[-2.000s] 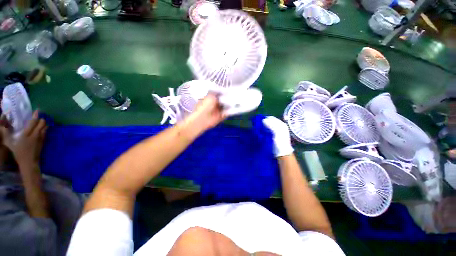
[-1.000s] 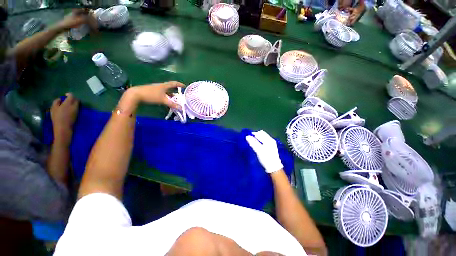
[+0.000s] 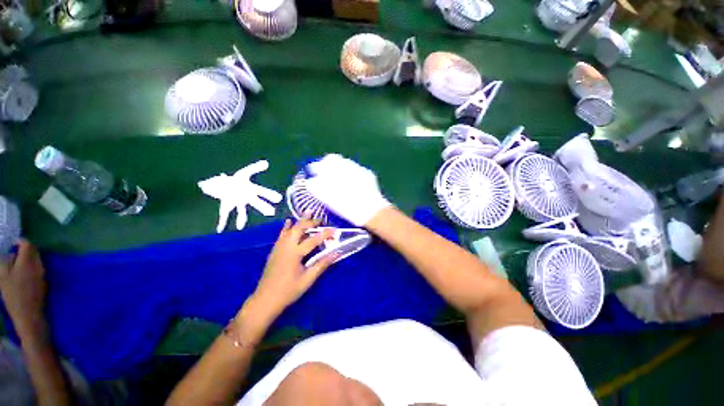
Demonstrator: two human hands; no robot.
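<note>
A white clip fan is in front of me, its ribbed head partly hidden by my gloved hand. My left hand, bare, grips the fan's clip base just above the blue cloth. My right hand, in a white glove, lies over the fan head; a bit of blue cloth shows at its fingertips. The long blue wiping cloth spreads along the table's near edge. A flat white spare glove lies left of the fan with its fingers spread.
Several clip fans are piled at the right beside a clear plastic bag. A pale green block lies near the cloth. A water bottle lies at left. More fans lie farther back. Another person's hand shows at left.
My left hand has moved right and now holds the fan by its clip. My gloved right hand has moved up-left onto the fan head. The spare glove is now uncovered.
</note>
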